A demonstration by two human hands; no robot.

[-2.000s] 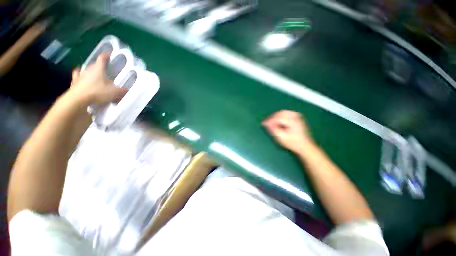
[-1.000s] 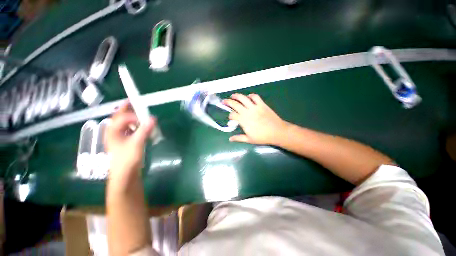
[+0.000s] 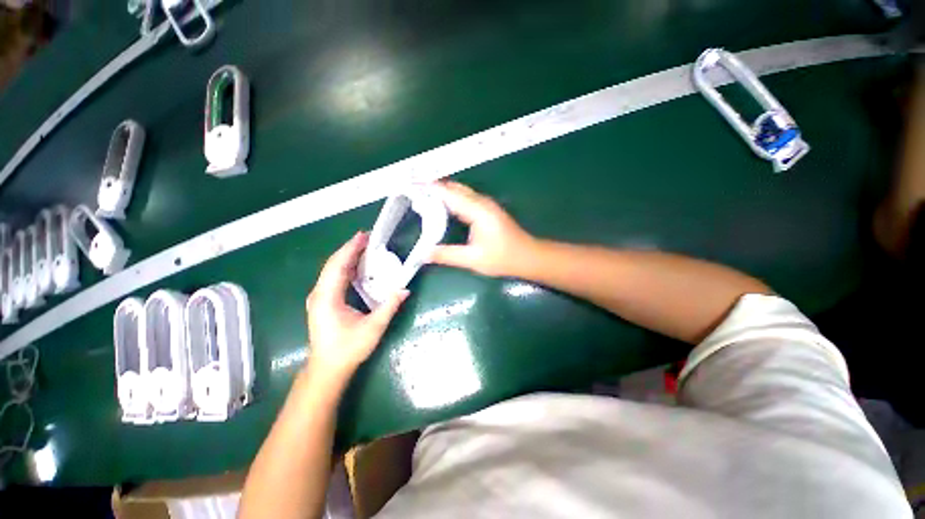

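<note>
A white looped unit (image 3: 389,266) is held between both hands over the green bench. My left hand (image 3: 343,309) grips its solid lower end. My right hand (image 3: 480,231) holds the upper right side of the loop. Whether it is one part or two pressed together cannot be told. Several white covers (image 3: 165,355) stand in an overlapping row on the bench at the left. A lower housing (image 3: 752,108) with a blue patch lies across the guide strip at the right.
The pale guide strip (image 3: 507,139) runs across the green surface. Beyond it lie a unit with green inside its loop (image 3: 227,120), another closed unit (image 3: 122,168) and a row at far left. An open carton (image 3: 380,469) is below the near edge. A thin cable (image 3: 22,395) lies at far left.
My left hand has brought the white part it held to the right, onto the looped housing by my right hand. Both hands now hold it. The view has shifted, showing more of the cover row.
</note>
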